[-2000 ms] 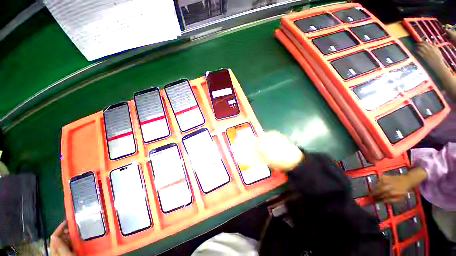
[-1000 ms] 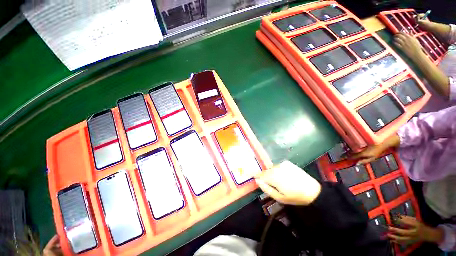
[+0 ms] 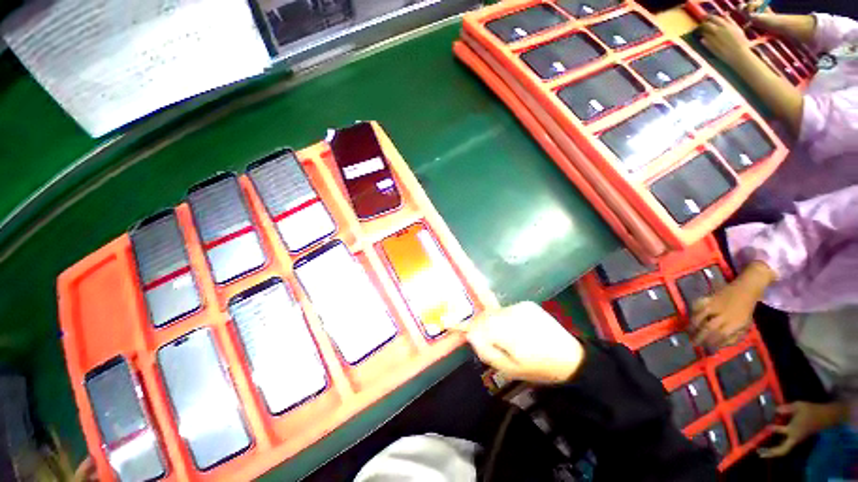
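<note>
The orange-red phone tray (image 3: 99,315) lies tilted before me, with several smartphones face up and its top left pocket empty. Some screens show grey text with a red band. The top right phone (image 3: 365,179) is dark red. The phone below it (image 3: 425,281) shows orange over white. My right hand (image 3: 529,344) is at the tray's right edge, its fingers bent and fingertips at that phone's lower end. Glare blurs it, so I cannot tell whether it holds something. My left hand (image 3: 87,469) is a sliver at the tray's bottom left corner, mostly cut off.
Stacked orange-red trays (image 3: 602,202) with dark phones stand to the right on the green mat (image 3: 452,169). Below them, another person's hands (image 3: 729,311) are over a further tray (image 3: 649,339). More hands work at the far right. White sheets (image 3: 141,56) hang at the back left.
The view has shifted, so the trays appear further left. My right hand has moved from over the orange-white phone to its lower end. More orange shows on that screen than two seconds ago.
</note>
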